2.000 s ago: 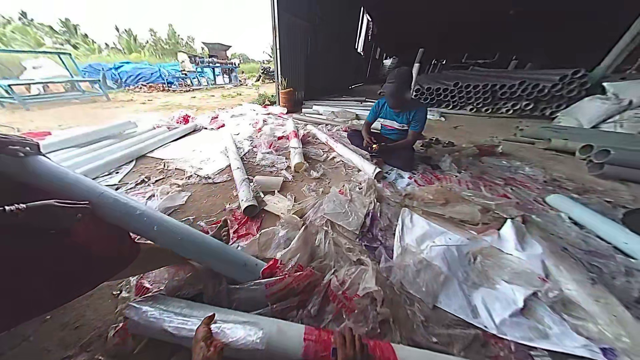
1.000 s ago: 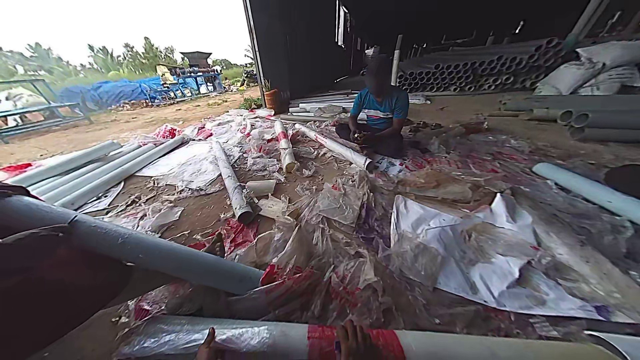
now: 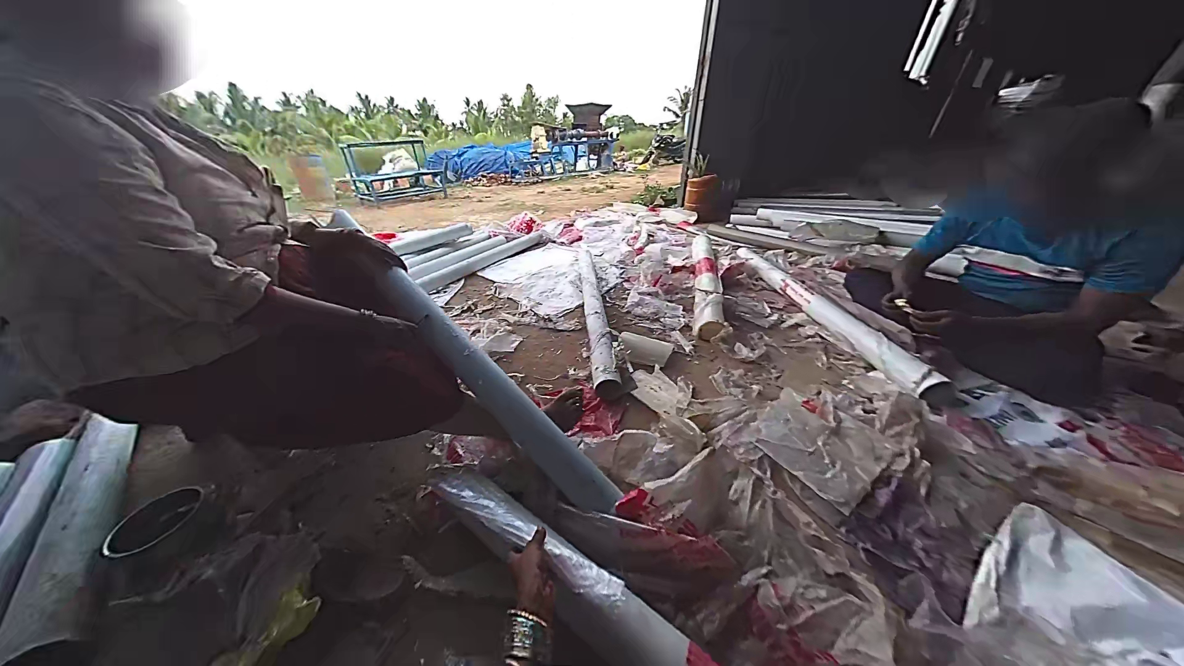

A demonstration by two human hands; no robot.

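My left hand, with bangles at its wrist, rests against the side of a pale pipe wrapped in clear plastic film. That pipe slants from the middle down to the bottom edge, where a bit of red wrapping shows. My right hand is out of the frame. Just beyond the wrapped pipe, the lower end of a bare grey pipe rests among crumpled plastic sheets. A co-worker at the left has their hands on the upper part of the grey pipe.
Another person in a blue shirt sits at the right, handling something small. Between us lie several pipes, among them a long white one. A round black container stands at lower left beside more pipes. A white sheet lies at lower right.
The view has swung left, bringing the co-worker at the left into sight. Both my hands were at the wrapped pipe before; now only the left one shows.
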